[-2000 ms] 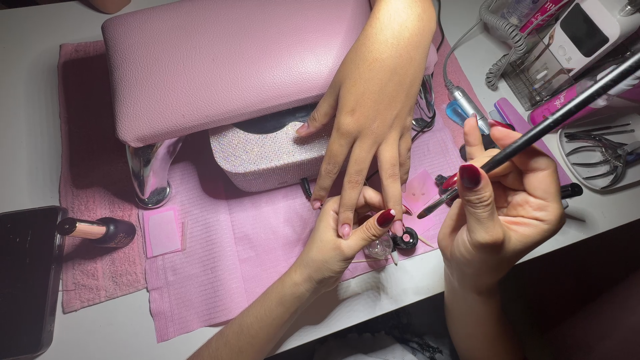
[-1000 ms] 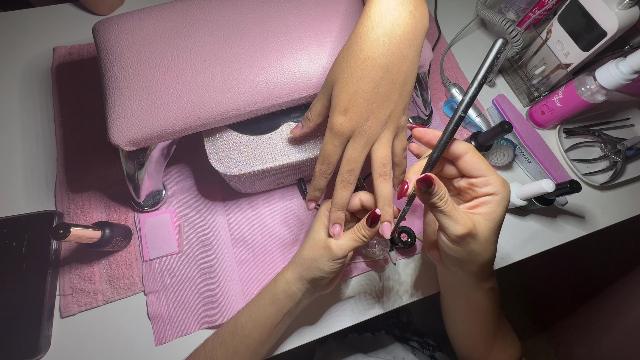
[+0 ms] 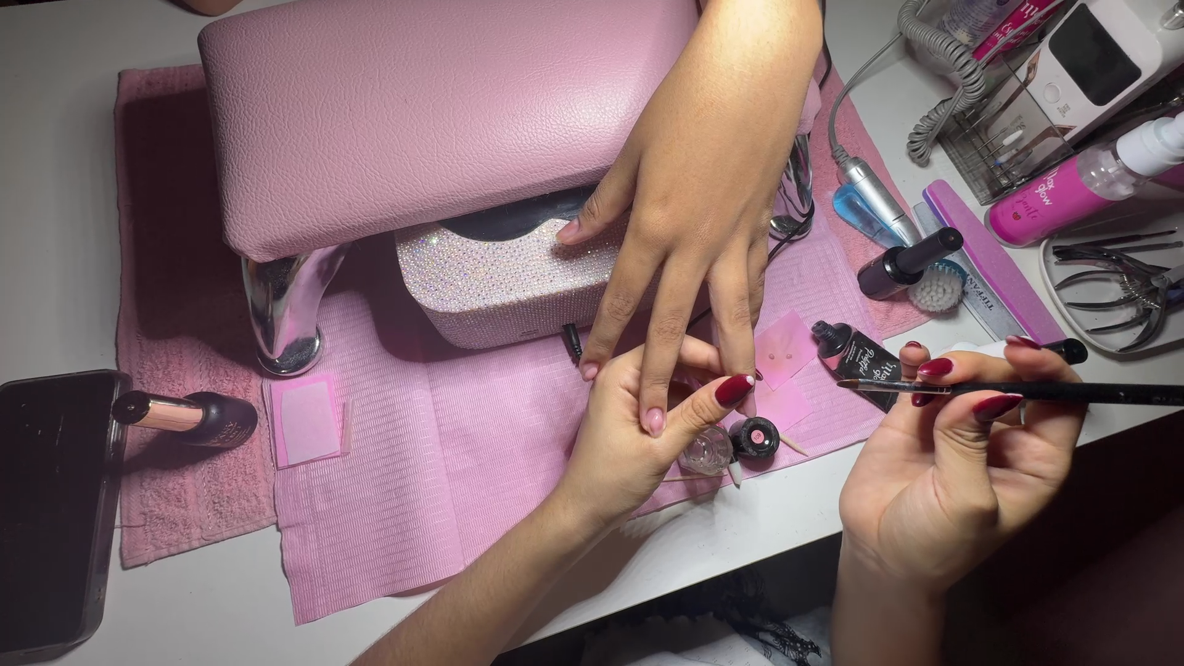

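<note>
My left hand point(image 3: 618, 442) grips a finger of another person's hand point(image 3: 698, 213), my thumb beside a pink-tinted nail. That hand reaches down past a pink padded armrest point(image 3: 416, 120), its thumb over a glittery nail lamp point(image 3: 518, 277). My right hand point(image 3: 962, 462) holds a thin black-handled brush point(image 3: 1064, 392) between thumb and fingers, its bristles pointing left over a black tube point(image 3: 853, 356). Below the other person's fingers are a small clear glass jar point(image 3: 707, 450) and a black bottle cap point(image 3: 755, 438) with a pink centre.
A black phone point(image 3: 55, 509) and a polish bottle point(image 3: 190, 419) lie at left. On the right are another polish bottle point(image 3: 906, 264), a nail drill handpiece point(image 3: 874, 199), a purple nail file point(image 3: 990, 259), a pink spray bottle point(image 3: 1054, 199) and a tray with cuticle nippers point(image 3: 1124, 296).
My right hand has moved right with the brush, away from the other person's nails, where the tip was one second ago. The brush has swung from steep to nearly level. My left hand keeps its hold.
</note>
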